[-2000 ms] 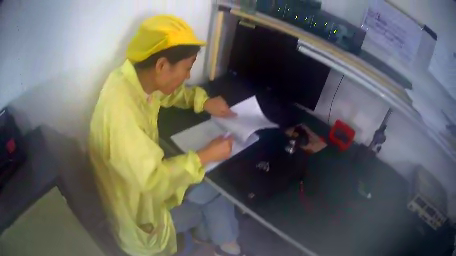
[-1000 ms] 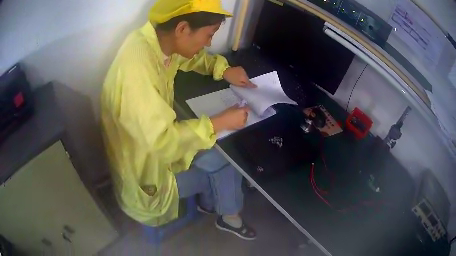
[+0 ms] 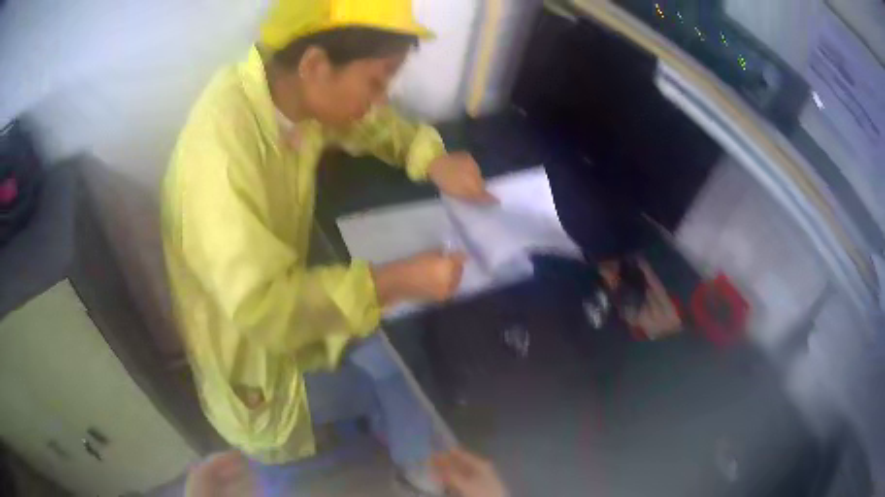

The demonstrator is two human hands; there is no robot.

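My left hand (image 3: 219, 475) and my right hand (image 3: 468, 474) show at the bottom edge, blurred and cut off. Whether either holds anything cannot be told. In front of me a person in a yellow smock and cap (image 3: 243, 243) sits at a dark-topped workbench (image 3: 543, 388). Open white record sheets (image 3: 398, 233) lie on the bench. One of the person's hands lifts a page; the other rests on the sheets, with what may be a pen in it.
A pale green cupboard (image 3: 92, 388) with a grey top stands at the lower left, with a black case (image 3: 15, 184) on it. A red holder (image 3: 719, 309) and small blurred parts lie on the bench. A shelf edge (image 3: 737, 126) runs above. A blue stool is partly visible under the person.
Both my hands have come into view at the bottom edge. The view has shifted and blurred. The seated person still holds the lifted page.
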